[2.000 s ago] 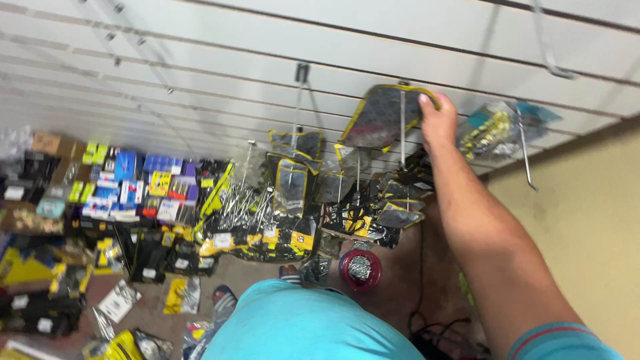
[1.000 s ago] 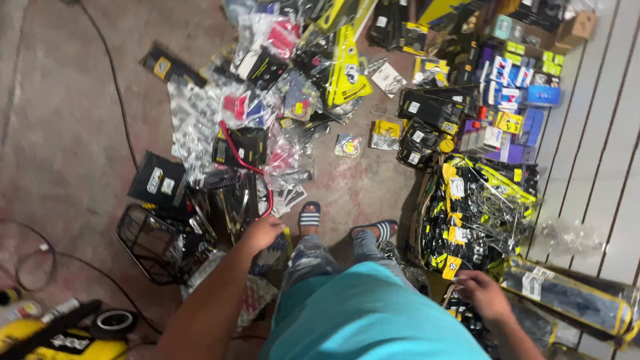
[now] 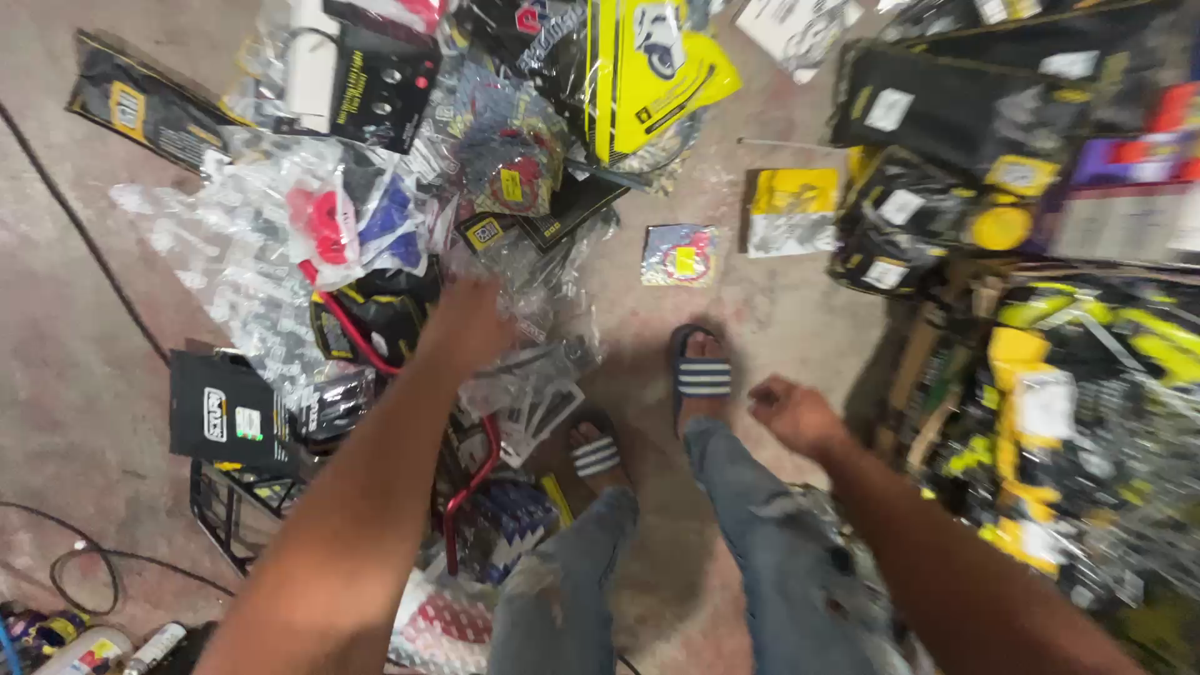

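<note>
My left hand (image 3: 473, 319) is blurred above a floor pile of clear plastic packages, close to a bent red metal bar (image 3: 361, 337); its fingertips are too blurred to tell whether they touch or hold anything. My right hand (image 3: 787, 408) hangs beside my right sandal (image 3: 703, 375) with its fingers curled and nothing seen in it. Ahead of both hands a small bag with a yellow label (image 3: 680, 255) lies on the floor, beside a yellow and silver packet (image 3: 793, 212). A yellow package (image 3: 656, 84) tops the pile.
Black pouches with white labels (image 3: 886, 111) lie at the upper right. Bagged black and yellow goods (image 3: 1041, 403) fill the right side. At left are a black box (image 3: 225, 408), a black metal rack (image 3: 220, 516) and a cable (image 3: 84, 225). Spray cans (image 3: 155, 647) lie at the lower left.
The view has swung from the slatted wall, where my right hand was at a hanging package, down to the floor. Since one second ago my left hand has moved forward over the pile.
</note>
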